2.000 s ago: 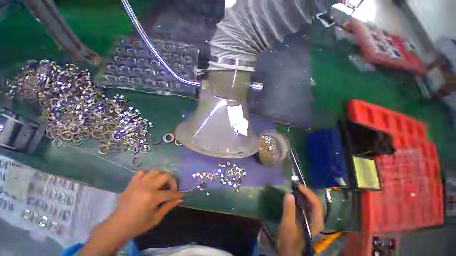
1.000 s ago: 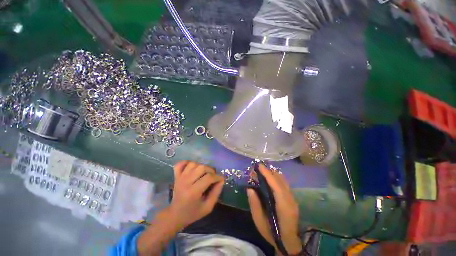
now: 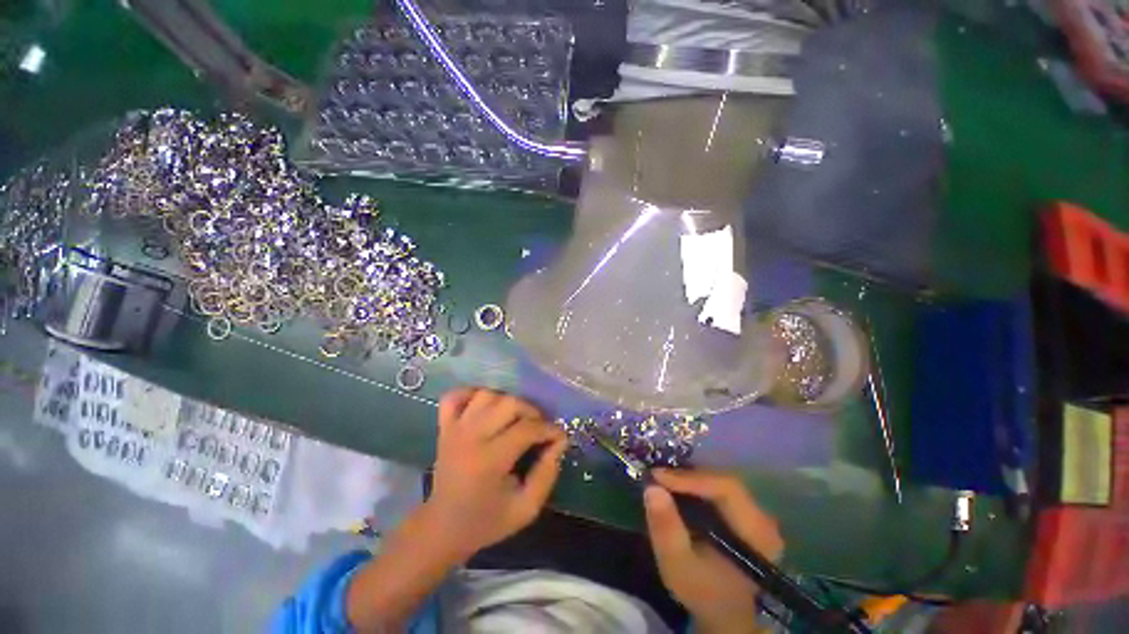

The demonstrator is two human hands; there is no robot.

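Note:
My left hand (image 3: 495,464) is closed, with thumb and fingertips pinched together at the left edge of the small components; what it pinches is too small to tell. Thin solder wire (image 3: 310,362) runs to it from the solder spool (image 3: 109,301). My right hand (image 3: 712,539) holds the black soldering iron (image 3: 774,576), its metal tip pointing up-left towards my left fingertips. Small silver components (image 3: 662,434) lie heaped on the purple mat (image 3: 792,436). A large pile of ring parts (image 3: 285,248) lies at the left, with a loose ring (image 3: 489,317) beside the mat.
The fume hood (image 3: 656,285) stands just behind the components, the tip cleaner pot (image 3: 811,353) touching its right side. A slim stick (image 3: 883,415), the blue soldering station (image 3: 972,396) and red bins (image 3: 1096,533) are right. A blister tray (image 3: 446,99) lies behind; a white sheet of parts (image 3: 186,452) is front left.
The soldering iron has swung from the right side over to the components, and its tip now points towards my left hand. My left hand stays pinched. The view has shifted to the right.

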